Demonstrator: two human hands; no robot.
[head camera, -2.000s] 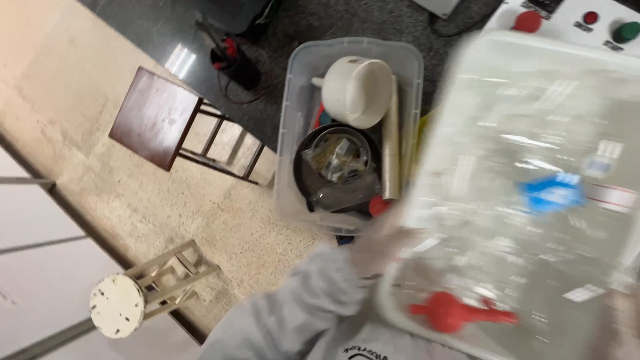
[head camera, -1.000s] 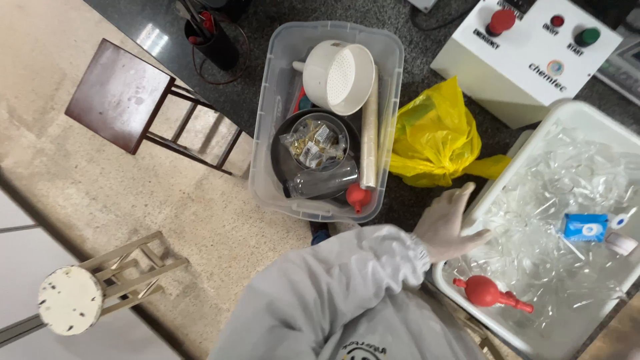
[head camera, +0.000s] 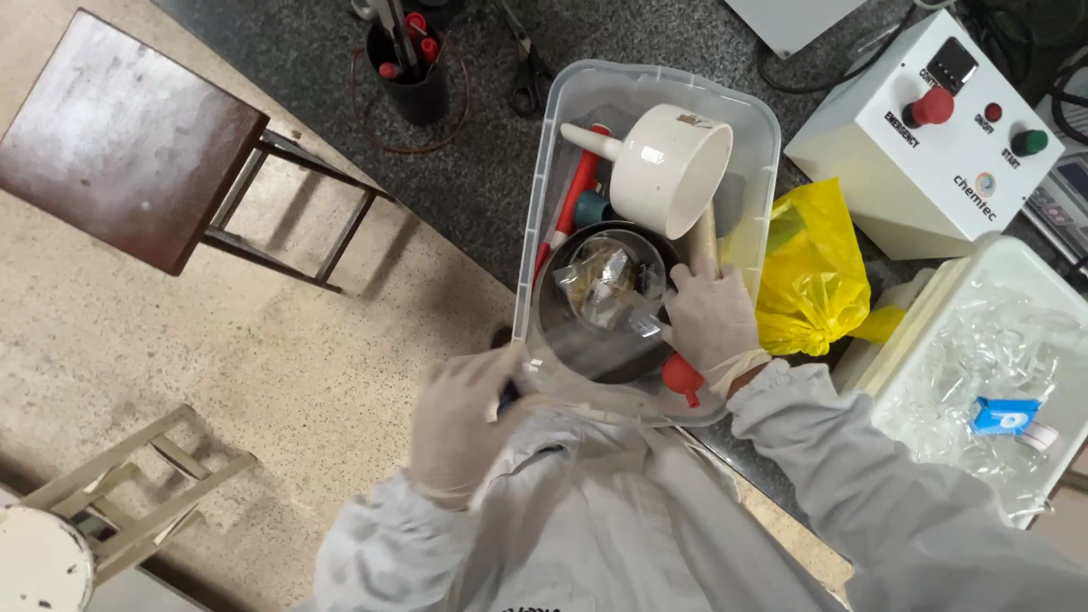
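My gloved right hand (head camera: 714, 319) is inside a clear plastic bin (head camera: 748, 195), its fingers at the lower end of a pale cylindrical rod (head camera: 704, 242); whether they grip it is unclear. My gloved left hand (head camera: 463, 416) is at the bin's near left edge, fingers apart and slightly blurred. In the bin lie a white porcelain Büchner funnel (head camera: 667, 170), a dark round pan (head camera: 586, 353) with a clear bowl and small plastic bags (head camera: 603, 280), a red rubber pipette bulb (head camera: 682, 379), a red tube-like item (head camera: 580, 183) and a dark green piece (head camera: 592, 208).
Right of the bin are a yellow plastic bag (head camera: 812, 272), a white control box (head camera: 943, 144) and a white tray (head camera: 922, 340) of clear glassware with a small blue box (head camera: 1005, 416). A black pen cup (head camera: 416, 93) and scissors (head camera: 527, 81) lie beyond. Two stools (head camera: 127, 140) stand left.
My right hand has moved left from the tray of glassware into the bin. My left hand has come into view at the bin's edge. The red pipette bulb seen in the tray is gone from there.
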